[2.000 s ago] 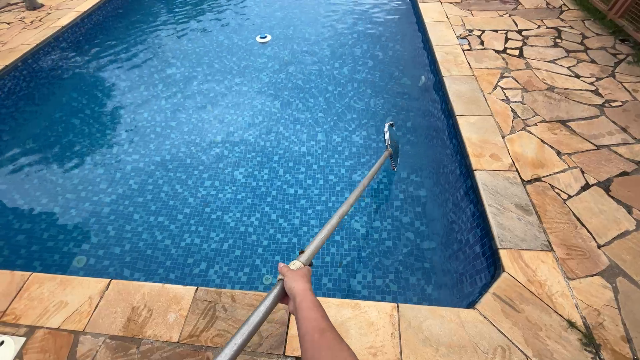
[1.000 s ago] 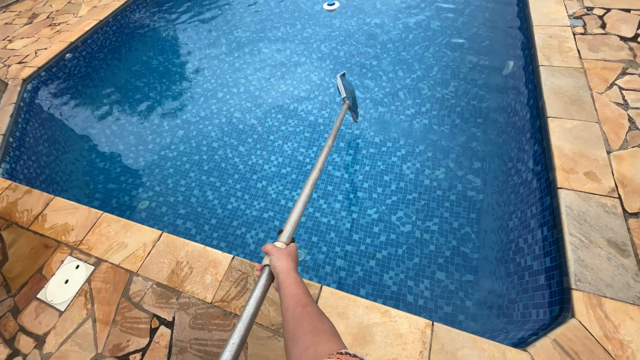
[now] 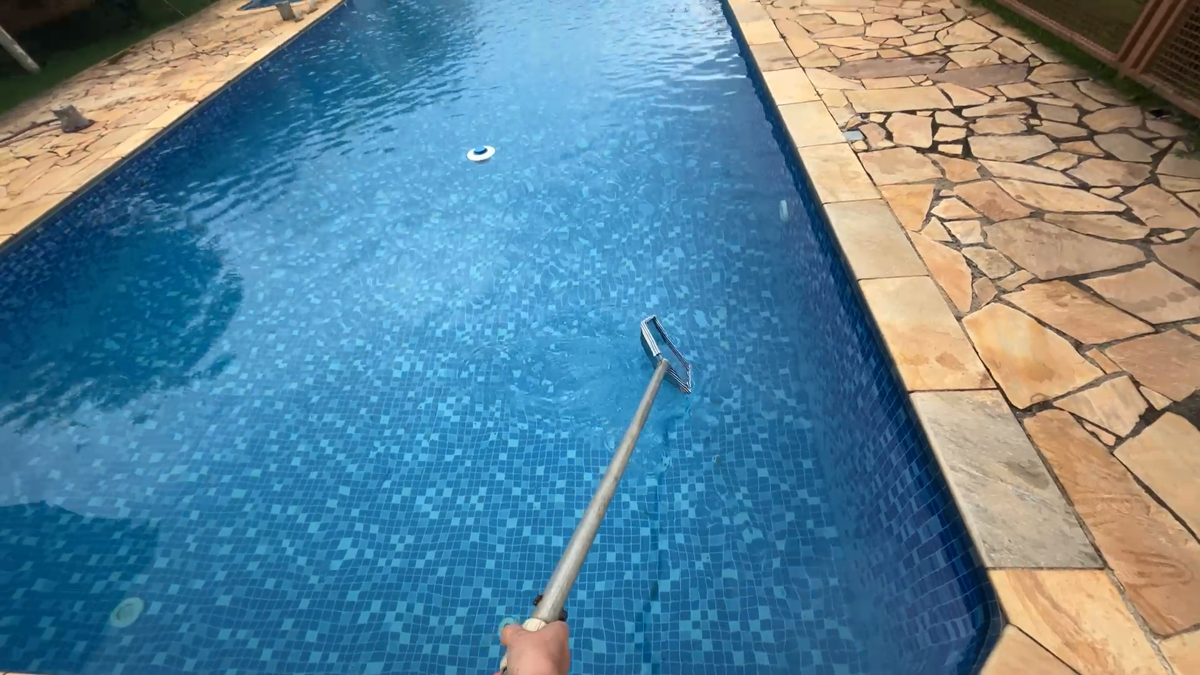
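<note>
My right hand [image 3: 536, 649] is closed around a long metal telescopic pole [image 3: 605, 497] at the bottom centre, by a pale collar on it. The pole slants up and to the right over the swimming pool. At its far end a pool skimmer net [image 3: 667, 354] with a light rim stands tilted at the water surface, with ripples around it. The water covers blue mosaic tiles [image 3: 422, 506]. My left hand is not in view, and the near end of the pole is hidden below the frame.
A white and blue float [image 3: 481, 154] lies on the water farther out. Stone coping [image 3: 923, 328] edges the pool, with irregular stone paving [image 3: 1059, 244] on the right and more paving [image 3: 141, 117] at the left. A fence [image 3: 1125, 37] stands at the top right.
The near coping and my right forearm, seen before, are now out of view as the view has shifted. My right hand still holds the pole; ripples now surround the net.
</note>
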